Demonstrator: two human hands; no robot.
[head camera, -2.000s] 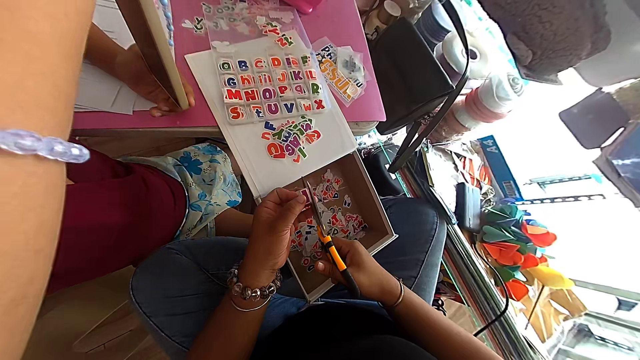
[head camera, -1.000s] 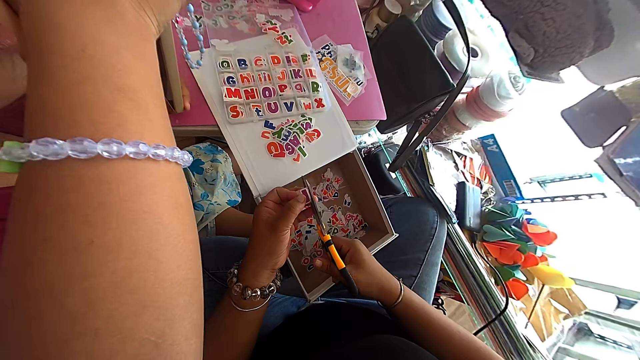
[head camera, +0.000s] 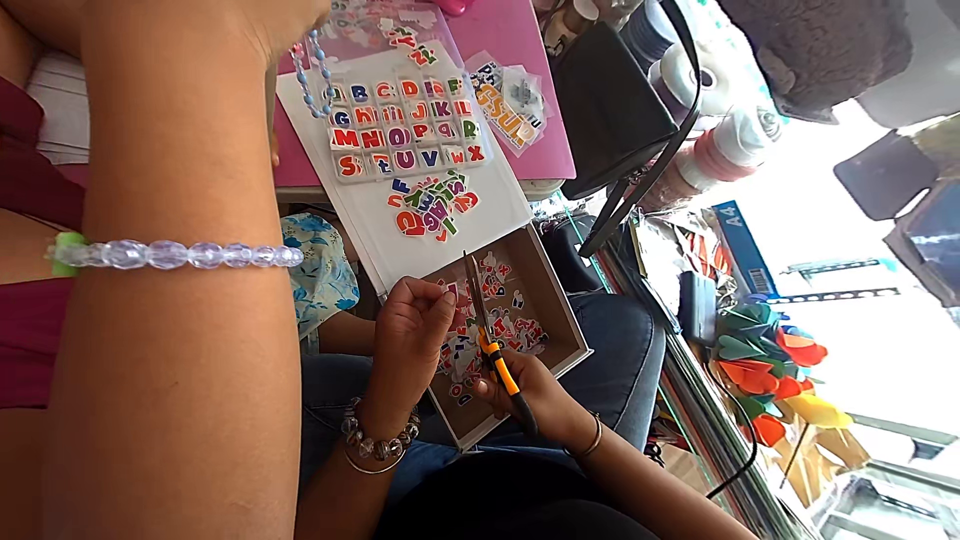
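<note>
My left hand (head camera: 412, 330) pinches a small paper letter cutout (head camera: 451, 289) between thumb and fingers. In my right hand (head camera: 529, 390) is a pair of scissors (head camera: 495, 360) with orange and black handles, its long blades beside the cutout. Both hands are over an open cardboard box (head camera: 574, 334) on my lap, where many colored letter cutouts (head camera: 525, 334) lie loose. The white box lid (head camera: 487, 214) rests above it, bearing a heap of letter cutouts (head camera: 435, 202) and a clear compartment tray (head camera: 367, 176) of sorted letters.
Another person's forearm (head camera: 180, 375) with a beaded bracelet crosses the left side; a blue bead string (head camera: 319, 75) hangs by that hand. On the pink table (head camera: 551, 150) lie plastic-wrapped letters (head camera: 510, 105). A black bag (head camera: 611, 112), ribbon rolls (head camera: 731, 142) and paper flowers (head camera: 765, 367) are at right.
The other person's braceleted forearm has moved in from the left edge and now covers much of the left side. The blue bead string has come into view. My hands have stayed nearly in place.
</note>
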